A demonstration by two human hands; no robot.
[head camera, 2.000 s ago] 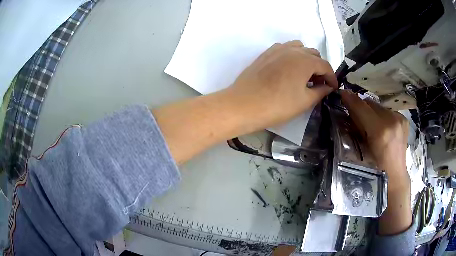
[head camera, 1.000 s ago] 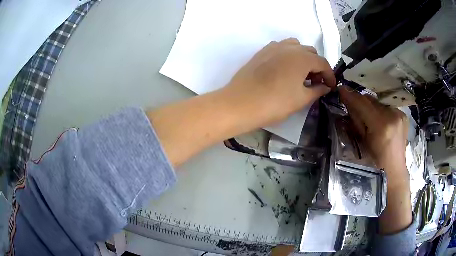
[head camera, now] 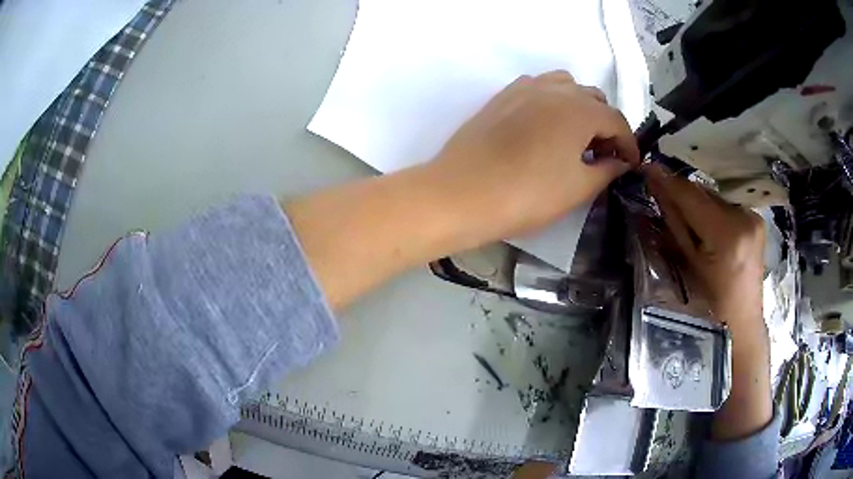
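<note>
A large white cloth panel lies on the table at the top centre, with its folded right edge running to the needle area. My left hand lies over the cloth, thumb and fingertips pinched together at the needle area. My right hand reaches up from the lower right, its fingertips meeting the left ones there. What the fingertips hold is too small and hidden to tell. The shiny metal folder sits below the fingertips, beside my right hand. The needle and presser foot are mostly hidden.
The cream machine head with a black part stands at the upper right. A curved metal guide is left of the folder. Plaid cloth and white cloth lie at the far left. Scissor handles are at the lower right.
The view shifts slightly. Both hands keep nearly the same place and pose at the needle area, and the cloth shows no clear movement of its own.
</note>
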